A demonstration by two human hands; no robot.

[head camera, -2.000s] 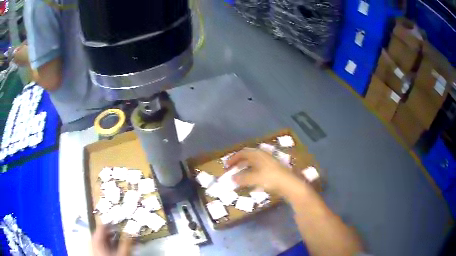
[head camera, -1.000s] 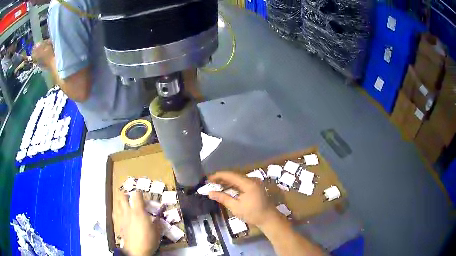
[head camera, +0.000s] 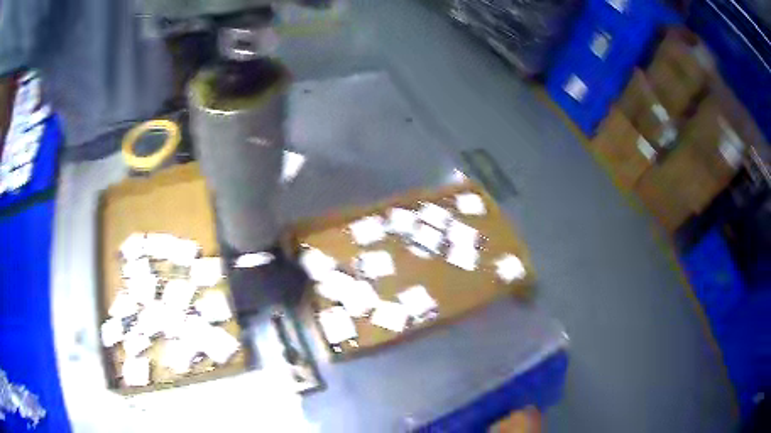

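A small white block-like part (head camera: 254, 259) sits on the dark fixture (head camera: 264, 289) directly below the grey horn (head camera: 241, 161). The shallow left tray (head camera: 161, 201) holds a pile of white parts. The wider right tray (head camera: 461, 296) holds more white parts, spread loosely. A small blurred piece of my right hand or arm (head camera: 517, 423) shows at the bottom edge, right of the middle; its fingers cannot be made out. My left hand is out of the picture. The whole view is blurred.
The slotted base plate (head camera: 294, 355) lies in front of the fixture. A yellowish tape roll (head camera: 151, 145) lies behind the left tray. A person's grey clothing (head camera: 93, 68) is at upper left. Cartons (head camera: 676, 127) and blue bins stand at right.
Both hands have drawn back from the trays and the horn. The part my right hand held near the horn is out of the hand, and a part shows under the horn. The view has shifted.
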